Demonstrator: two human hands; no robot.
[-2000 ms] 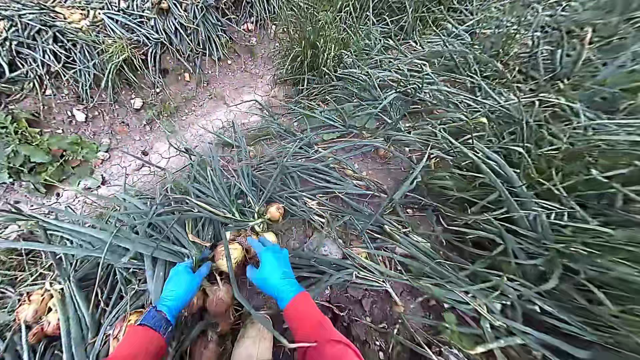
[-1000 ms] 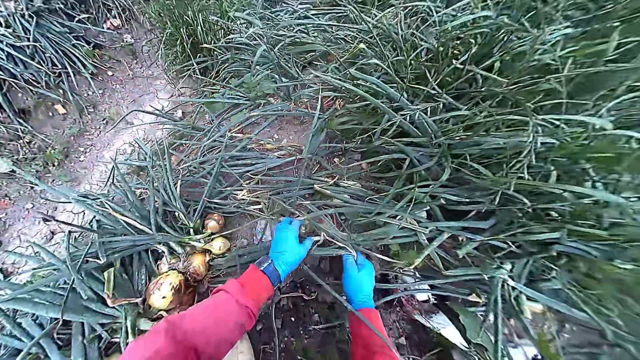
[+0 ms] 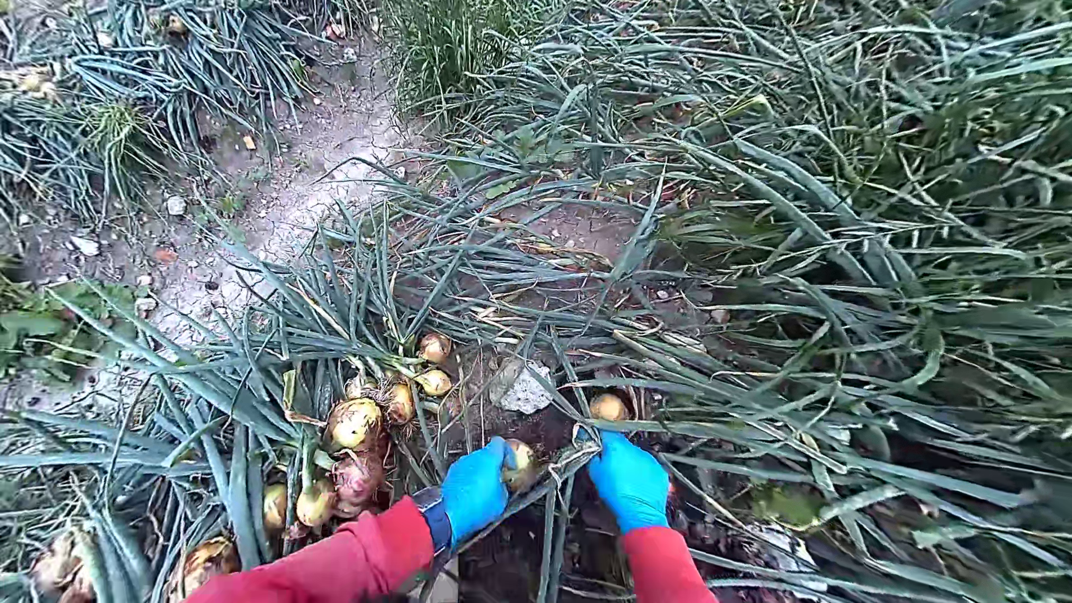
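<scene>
My left hand [image 3: 477, 490], in a blue glove, is closed around a yellow onion [image 3: 520, 466] whose green leaves trail beside it. My right hand [image 3: 630, 481], gloved the same way, grips onion leaves [image 3: 578, 456] just below another yellow onion [image 3: 609, 407] on the soil. To the left of my left hand lies a pile of pulled onions, among them a yellow one [image 3: 353, 423] and a reddish one [image 3: 358, 476], with their long leaves spread to the upper left. Two small onions [image 3: 435, 383] lie at the pile's upper right edge.
A pale stone [image 3: 526, 388] sits in the soil above my hands. Dense onion leaves [image 3: 821, 335] cover the right side. A dry soil strip [image 3: 310, 159] runs at the upper left, with more onion plants [image 3: 184, 67] beyond it and a broad-leaved weed [image 3: 50, 327] at the left edge.
My hands were over the onion pile two seconds ago; they are now to its right. My left hand now shows an onion in its grasp. The view has shifted.
</scene>
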